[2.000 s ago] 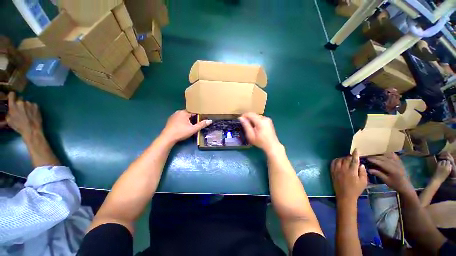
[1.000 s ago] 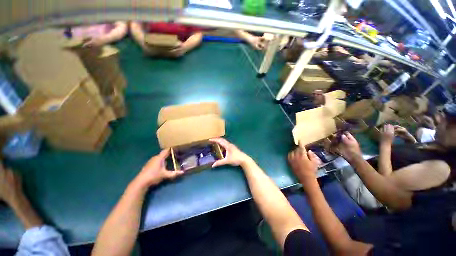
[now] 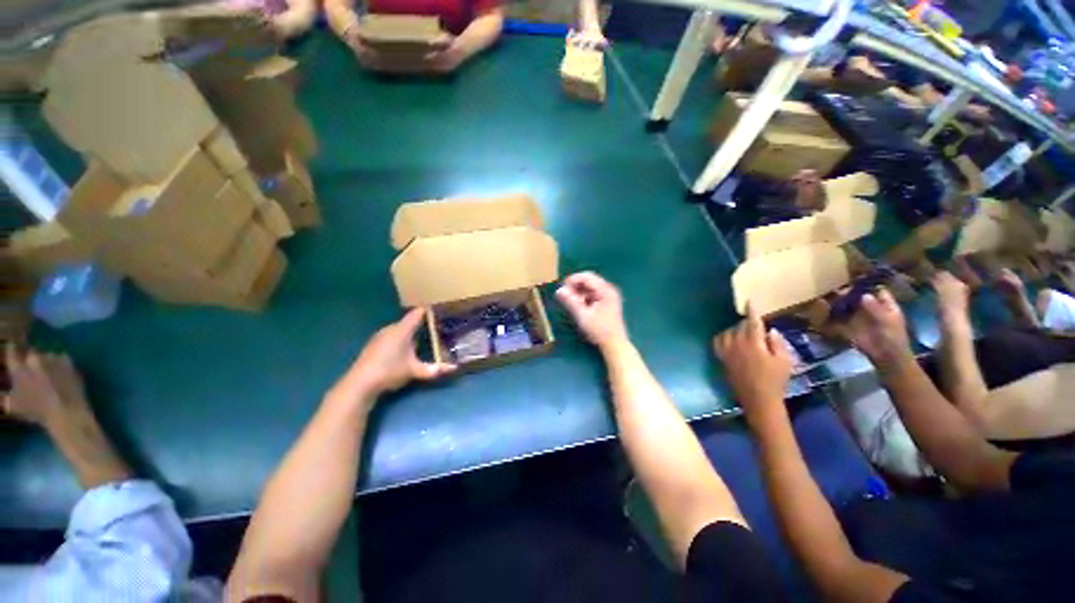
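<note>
An open small brown mailer box (image 3: 493,357) sits on the green bench in front of me, its lid with tuck flap (image 3: 475,266) standing up behind the tray. Inside lie a black cable bundle (image 3: 486,318), a greyish-purple shiny piece (image 3: 470,344) at the left and a pale bluish piece (image 3: 512,339) at the right. My left hand (image 3: 395,356) grips the box's left wall. My right hand (image 3: 594,309) is off the box, just right of it, with fingers loosely curled. I cannot tell whether it pinches something small.
Stacked open cartons (image 3: 195,242) and a pale-blue clear container (image 3: 76,292) stand at left. A neighbour's hands work at an open carton (image 3: 792,278) at right, near the shelf legs (image 3: 751,127). Another person's hand is at far left; people across the bench hold cartons (image 3: 401,44).
My right hand has let go of the box's right wall and moved off to the right. My left hand stays on it. The view has shifted; a hand across the bench now holds a small carton.
</note>
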